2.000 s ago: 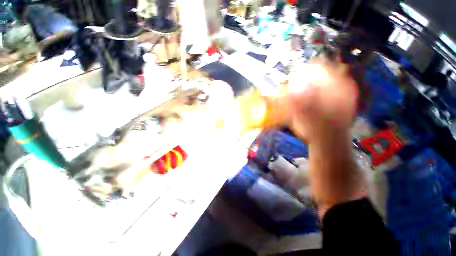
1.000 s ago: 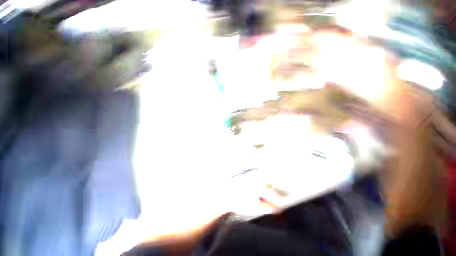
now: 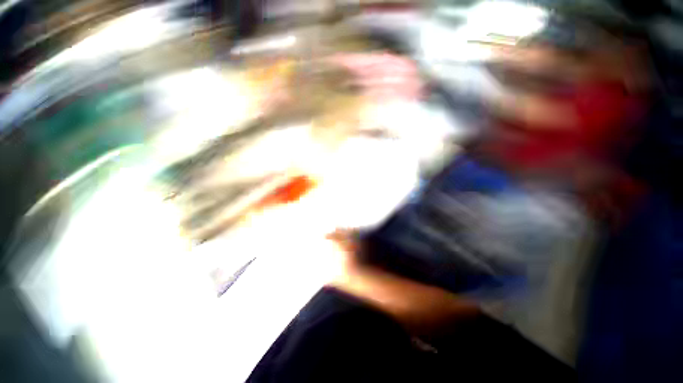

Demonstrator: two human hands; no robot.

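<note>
The whole view is strongly blurred and partly washed out. My right hand [image 3: 352, 262] is at the front edge of the white machine table [image 3: 277, 277], its forearm coming in from the lower right out of a dark sleeve. Its fingers are lost in glare, so I cannot tell whether it holds anything. My left hand is not in view. A red-orange smear, probably the scissors' handles [image 3: 290, 189], lies on the table beyond my hand. No cloth panel can be made out on the table.
A blurred teal holder [image 3: 97, 123] stands at the upper left. A person in red [image 3: 584, 120] is at the upper right. Blue crate-like shapes [image 3: 479, 176] holding pale material are beside the table on the right. Dark clothing [image 3: 322, 336] is at the bottom.
The view has swung about. My right hand, earlier raised at the right, is now low by the table edge. The left forearm seen at the bottom one second ago is out of view.
</note>
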